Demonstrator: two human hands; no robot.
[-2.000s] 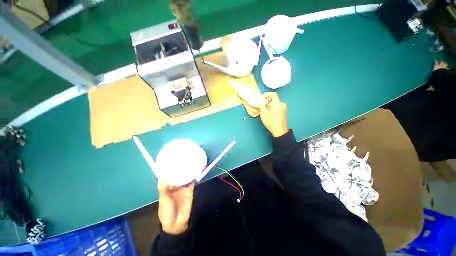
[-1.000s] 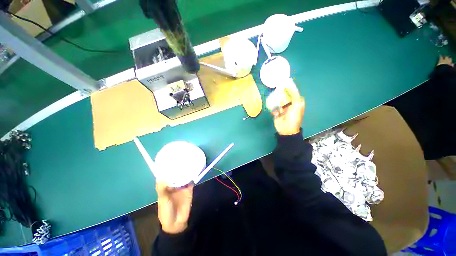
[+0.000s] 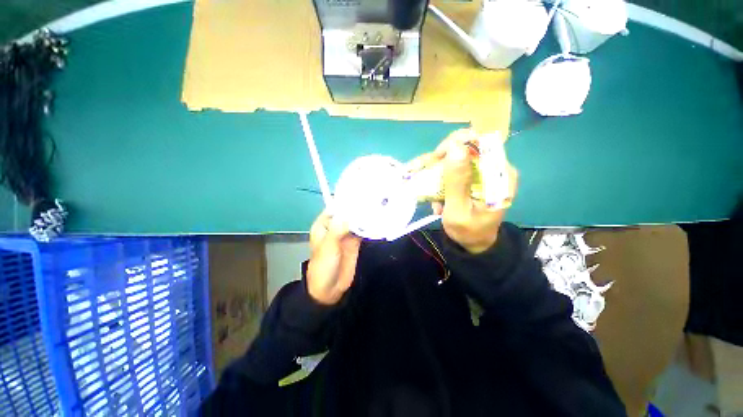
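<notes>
My left hand [image 3: 332, 259] holds a white round housing [image 3: 376, 198] from below, just over the bench's front edge. Two thin white sticks spread from the housing, one up to the left and one to the right. My right hand [image 3: 472, 195] is shut on a yellow and white glue tube [image 3: 494, 171], and the tube's yellow end points at the right side of the housing. Glare hides where the nozzle meets the housing. Thin lead wires [image 3: 432, 254] hang below the housing in front of my dark clothes.
A screw feeder [image 3: 372, 61] stands on a cardboard mat [image 3: 244, 61]. White housings [image 3: 559, 85] sit at the back right. A wire harness bundle [image 3: 24, 122] lies at far left. A blue crate [image 3: 130, 318] is lower left, a carton of shells [image 3: 644, 293] lower right.
My right hand has come in from the back right with the glue tube to the housing. The housing's face has turned. The camera view has shifted, and the screwdriver shows less.
</notes>
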